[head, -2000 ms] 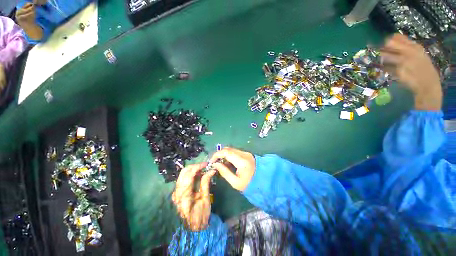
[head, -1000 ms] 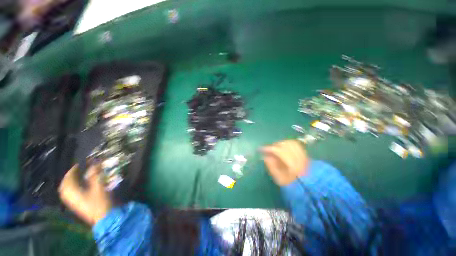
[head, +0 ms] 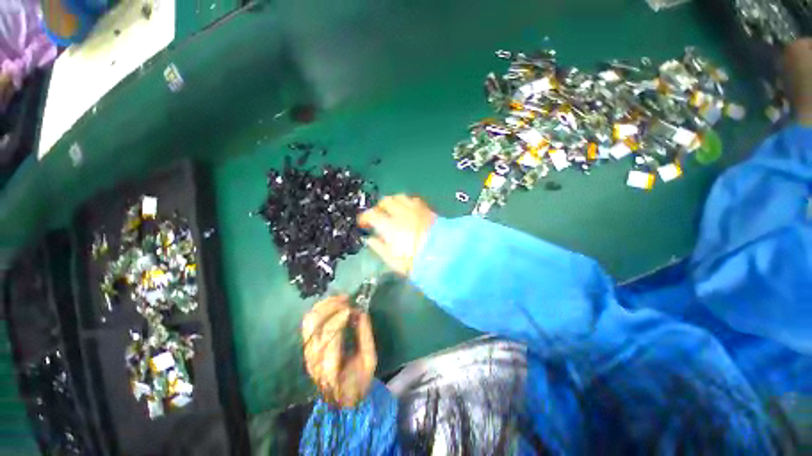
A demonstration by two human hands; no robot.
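Note:
My left hand (head: 340,349) is at the lower centre, its fingertips closed on a small green and silver circuit board assembly (head: 366,292) that sticks up from them. My right hand (head: 400,232) is at the right edge of the heap of black plastic parts (head: 313,218), fingertips touching its edge; whether they hold a part cannot be told. A loose heap of circuit board assemblies (head: 570,125) with white and orange tabs lies at the upper right.
A divided black tray (head: 207,356) at left holds more board assemblies. A second black tray (head: 27,298) is at far left. A neighbour's blue sleeve (head: 757,240) is at right. A green round piece (head: 709,147) lies beside the board heap. A white sheet (head: 107,67) is at upper left.
My left hand has come back from the black tray to the centre and now holds a board assembly. My right hand has moved left to the black heap. The view has shifted.

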